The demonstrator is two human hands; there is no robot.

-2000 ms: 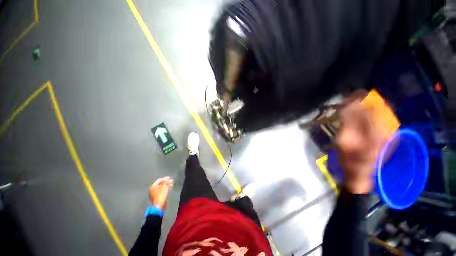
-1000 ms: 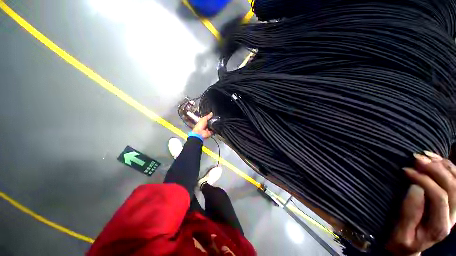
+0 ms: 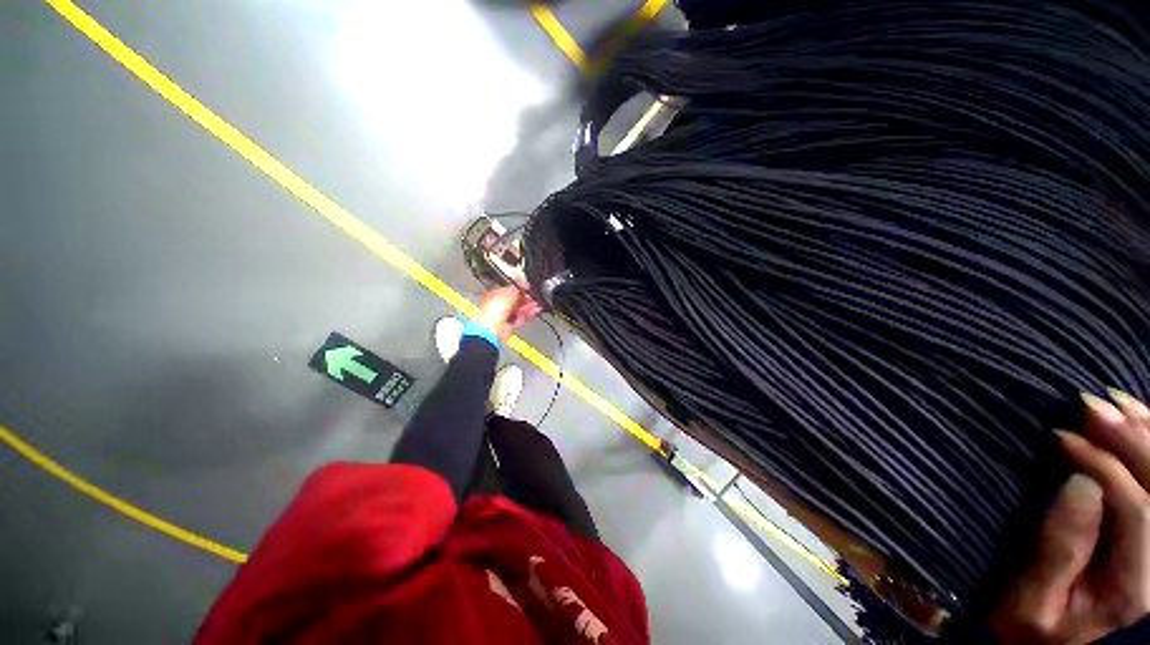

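Observation:
A large cable bundle (image 3: 807,252) of many thin black strands fills the upper right, narrowing at its left end near a pale bar (image 3: 643,126). Small shiny bands show at that end. My left hand (image 3: 507,309), blurred, is at the lower edge of the bundle's left end; its fingertips are partly lost against the cables, so a grip cannot be told. My right hand (image 3: 1091,536), cut off by the right edge, has its fingers and thumb closed on the bundle's lower right part.
Shiny metal parts (image 3: 489,250) and a thin loose cable (image 3: 557,378) are beside my left hand. A metal rail (image 3: 769,542) runs along the floor at lower right. The grey floor has yellow lines (image 3: 252,151) and a green arrow sign (image 3: 362,369).
Both hands have come to the cable bundle from apart at the sides. Over the last second, my left hand shifted slightly down the bundle's end while my right hand stayed on the strands.

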